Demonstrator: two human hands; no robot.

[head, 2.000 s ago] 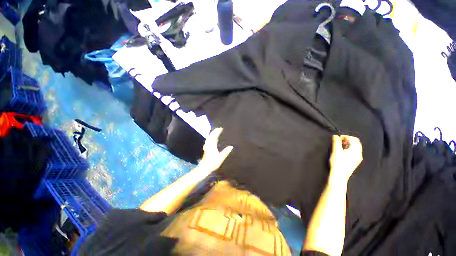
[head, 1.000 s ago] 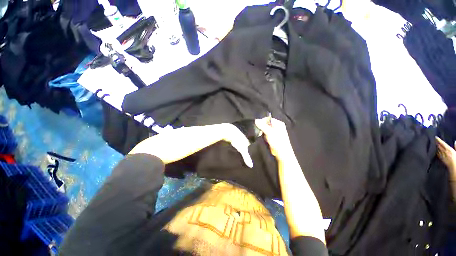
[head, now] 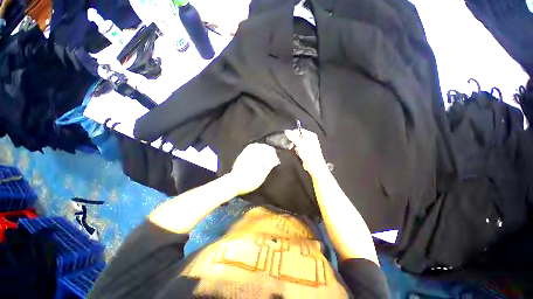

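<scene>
A large black jacket lies spread on the white-covered table, its lapels and shiny lining showing at the upper middle. My left hand is closed on the lifted front part of the jacket at the middle. My right hand is just to the right of it, fingers pinched at the same folded-back part, where a lighter patch of lining shows between the hands. A small thin object sticks up from the right fingertips; I cannot tell what it is.
A dark bottle and a white bottle stand at the upper left. More black garments on hangers lie at the right. Blue crates stand on the blue floor at the lower left.
My right hand has moved left with the jacket's front edge, folding it back. My left hand has come beside it and closed on the fabric. The view has shifted too.
</scene>
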